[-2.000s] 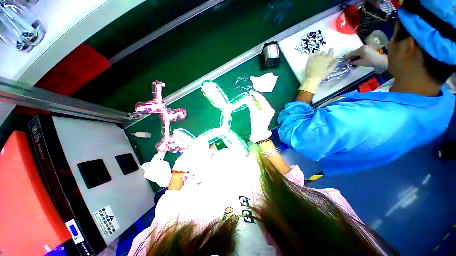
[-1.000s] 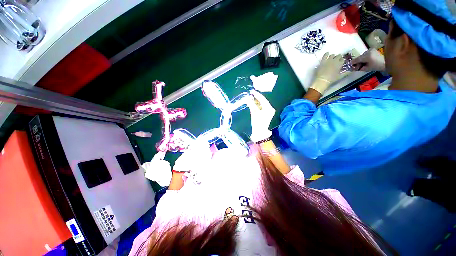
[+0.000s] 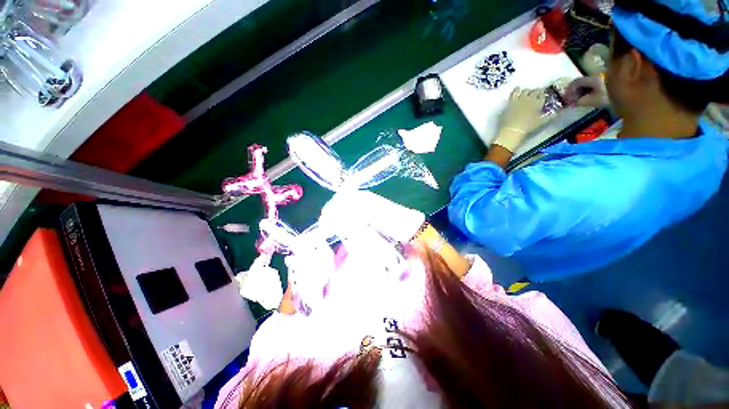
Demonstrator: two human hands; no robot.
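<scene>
The large balloon-dog lamp (image 3: pixel 317 162) glows white, tilted over the green bench, its long rounded segments pointing up and its lower part washed out by glare. My right hand (image 3: pixel 374 211), in a white glove, holds its middle. My left hand (image 3: pixel 302 270) is at its lower left, mostly lost in the glare, so its fingers cannot be made out. A smaller pink-lit balloon-dog lamp (image 3: pixel 261 188) lies on the bench to the left.
A limp white cloth or glove (image 3: pixel 261 283) lies left, beside the grey equipment box (image 3: pixel 177 299). Crumpled clear film (image 3: pixel 416 169), a white cloth (image 3: pixel 422 137) and a dark-ended reel (image 3: pixel 429 94) are right. A blue-gowned coworker (image 3: pixel 575 192) works at a white board (image 3: pixel 480 100).
My right hand has moved left and down from the lamp's right segment onto its middle, uncovering the clear film. The lamp has shifted left and turned from green to white.
</scene>
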